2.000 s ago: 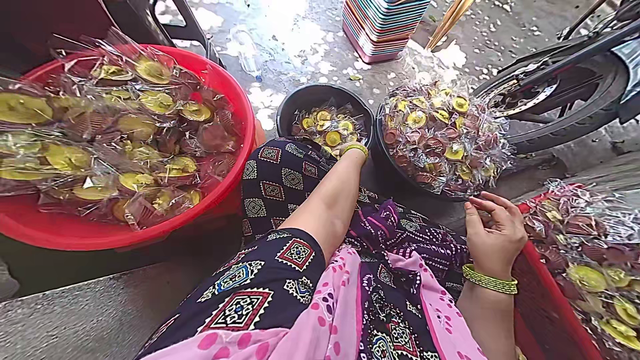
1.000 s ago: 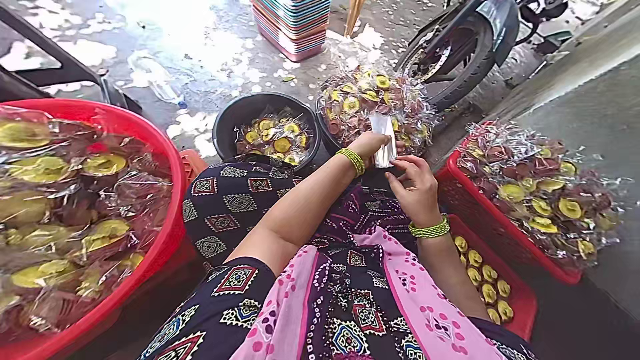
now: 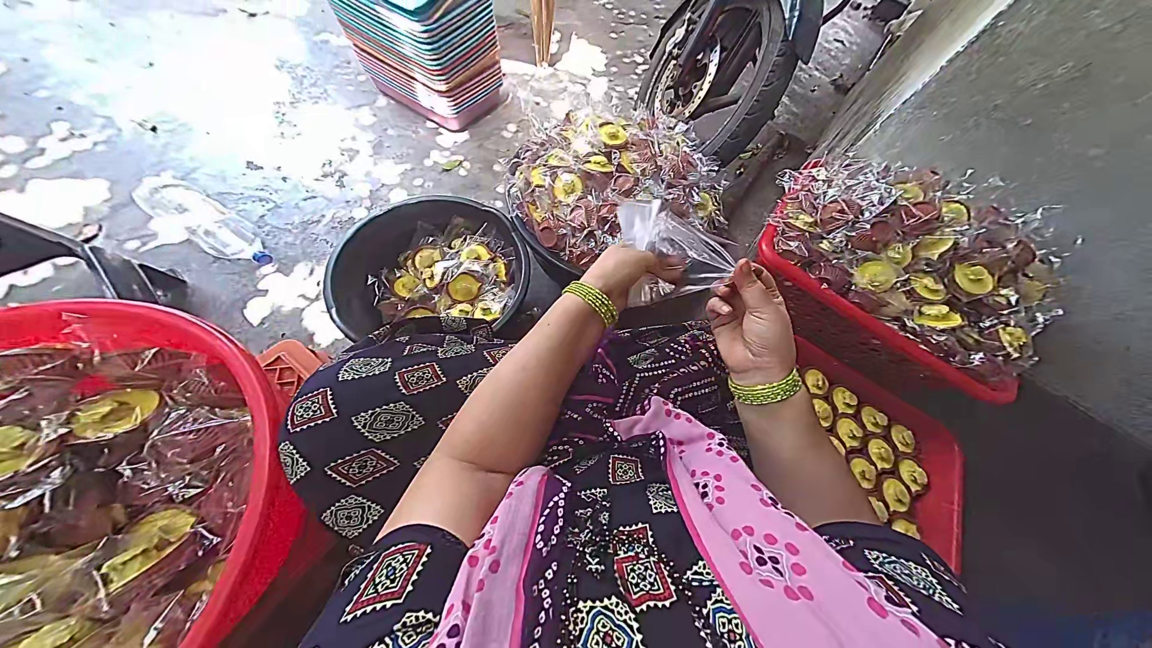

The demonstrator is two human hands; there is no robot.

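Observation:
Over my lap my left hand (image 3: 625, 274) holds a bunch of clear plastic bags (image 3: 652, 234). Thumb and fingertips of my right hand (image 3: 751, 315) pinch the edge of the plastic, which is stretched between both hands. Just beyond them a dark tub (image 3: 551, 261) is heaped with wrapped yellow and brown pieces (image 3: 576, 184). To its left a dark bucket (image 3: 346, 261) holds more wrapped yellow pieces (image 3: 463, 286). By my right forearm, unwrapped yellow pieces (image 3: 877, 453) lie in rows in a red tray (image 3: 940, 477).
A large red tub (image 3: 256, 432) of wrapped pieces stands at the left, a red basket (image 3: 900, 337) of them at the right. Beyond are a plastic bottle (image 3: 220, 236), stacked trays (image 3: 432, 63) and a motorcycle wheel (image 3: 765, 81). A grey wall (image 3: 1062, 117) rises at the right.
My left hand was in the dark bucket two seconds ago; one second ago it held the plastic bags over the lap. The plastic is now spread between both hands. The view has shifted right.

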